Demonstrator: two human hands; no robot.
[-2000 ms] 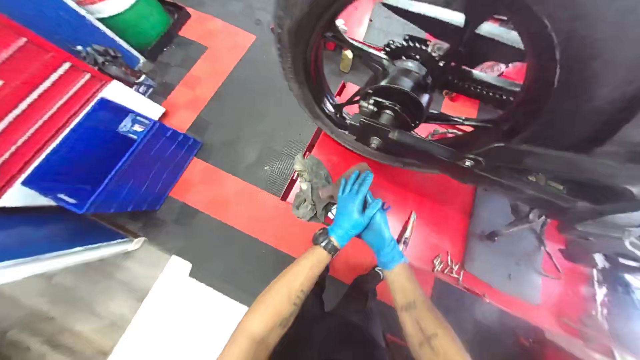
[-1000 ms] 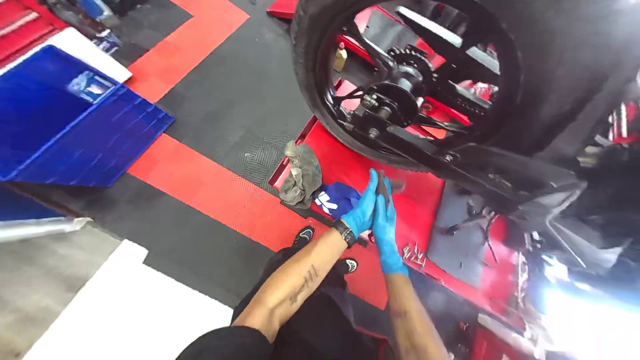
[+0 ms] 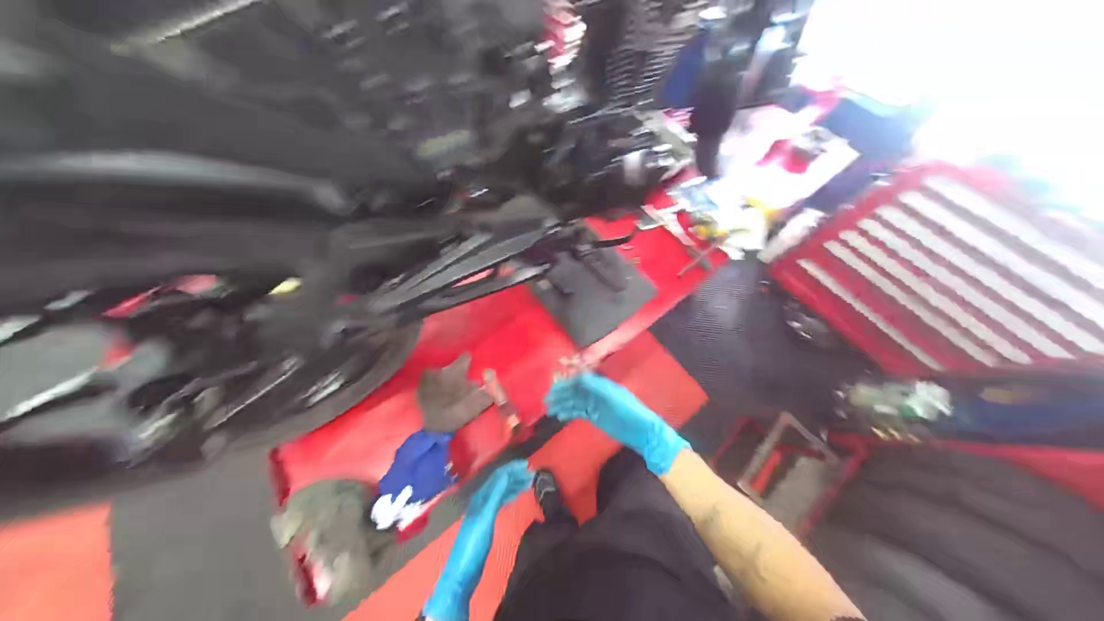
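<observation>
My left hand (image 3: 498, 493), in a blue glove, hangs low near the front edge of the red lift platform (image 3: 345, 435); the blur hides whether its fingers hold anything. My right hand (image 3: 599, 404), also gloved in blue, reaches over the platform edge beside some small metal parts (image 3: 569, 366). Left of it on the platform lie a tool (image 3: 500, 401), a brown cloth or glove (image 3: 451, 397) and a blue cloth with white marking (image 3: 417, 470). A grey-green rag (image 3: 332, 530) drapes over the platform's near left end. The motorcycle (image 3: 259, 233) stands above, strongly blurred.
A red tool chest (image 3: 957, 267) with pale drawer strips is at the right. A red-framed tray or cart (image 3: 793, 474) stands right of my legs. A grey mat (image 3: 595, 293) lies on the platform, with tools and bright items at its far end.
The view has swung strongly to the right. My hands, together one second ago, are now apart. A brown cloth or glove now shows on the platform.
</observation>
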